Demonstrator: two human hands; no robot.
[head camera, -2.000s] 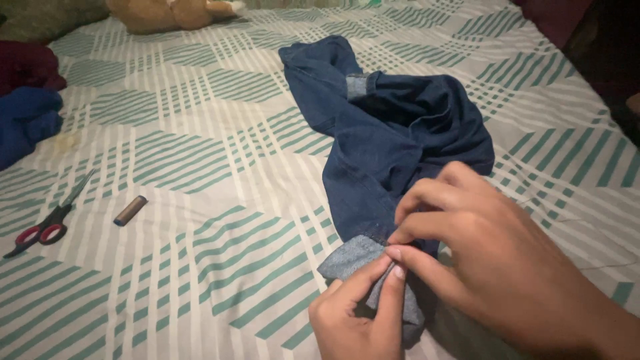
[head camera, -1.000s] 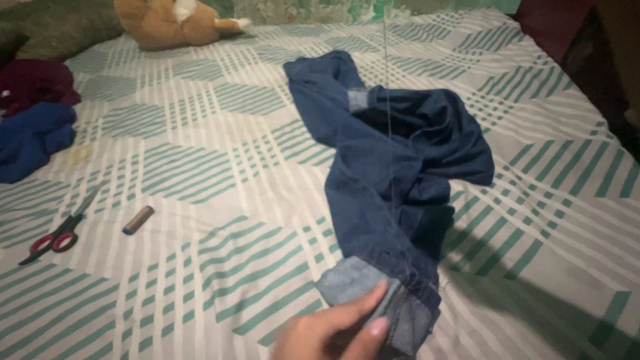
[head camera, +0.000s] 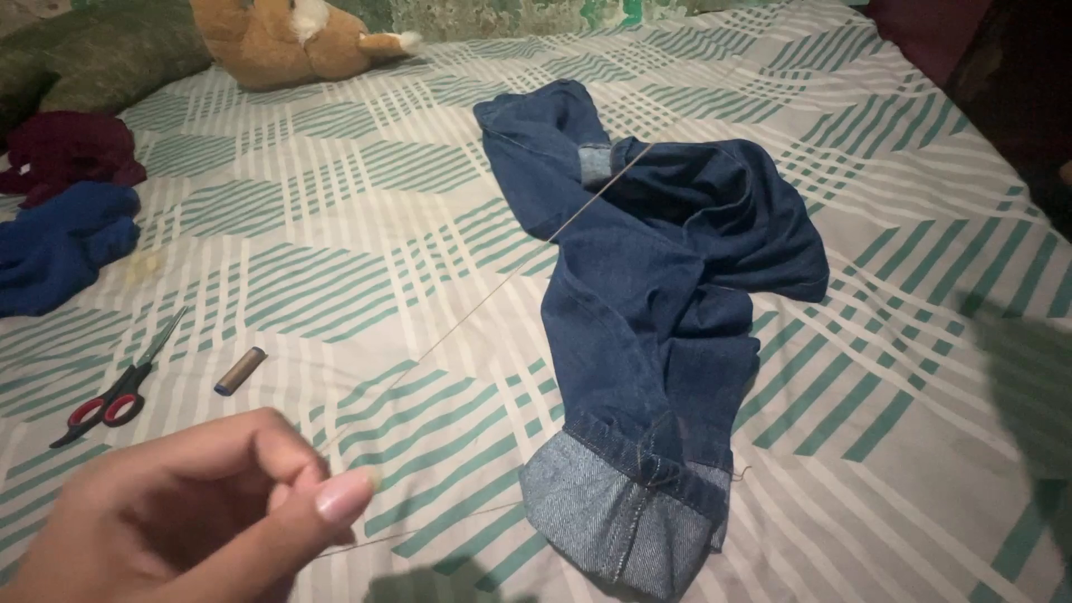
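My left hand (head camera: 276, 494), at the lower left, pinches a thin thread (head camera: 469, 314) between thumb and curled fingers. From there the thread rises diagonally over the denim garment (head camera: 628, 310) toward the upper right. Another stretch of thread (head camera: 419, 529) runs from below the hand to the garment's turned-out cuff (head camera: 611, 511), whose pale inner side shows. Loose thread lies on the seam above this cuff. No needle can be made out. My right hand is out of view.
Scissors with red and black handles (head camera: 105, 409) and a small thread spool (head camera: 240, 371) lie on the patterned bedsheet (head camera: 469, 419) at left. Beyond are blue cloth (head camera: 67, 243), maroon cloth (head camera: 75, 155) and a plush toy (head camera: 285, 46).
Two seconds ago both hands were at the cuff. The right hand has left the view. My left hand has let go of the cuff and moved left, and the cuff lies spread on the sheet.
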